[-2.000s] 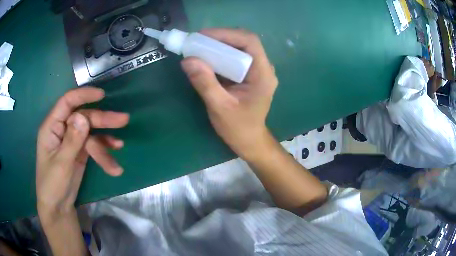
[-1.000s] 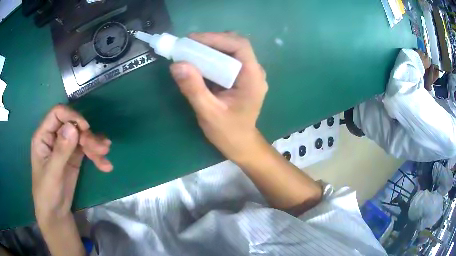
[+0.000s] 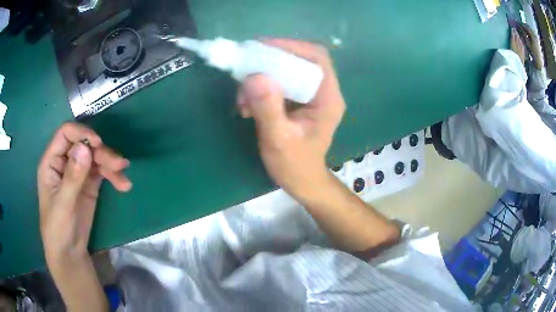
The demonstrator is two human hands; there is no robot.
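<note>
A round black part [image 3: 121, 51] sits in the seat of the dark fixture [image 3: 85, 103], which has raised lettering on its front edge. My right hand [image 3: 295, 116] holds a white translucent needle bottle [image 3: 274, 68], tilted with its tip pointing left. The tip is to the right of the black part, over the fixture's right side, and looks blurred; contact cannot be told. My left hand [image 3: 73, 173] is in front of the fixture, thumb and forefinger pinching a tiny dark piece [image 3: 86, 143], barely visible.
The green bench [image 3: 390, 67] runs across the view. A white tray [image 3: 387, 173] with rows of black discs is beyond the near edge at right. Crumpled white wipes [image 3: 3, 119] lie at far left. Another person's pale sleeve [image 3: 509, 103] is at right. Cards [image 3: 486, 8] lie at top right.
My right hand with the bottle has moved right, so the tip is farther from the black part. The view has shifted, with the fixture now farther left. The left hand still pinches.
</note>
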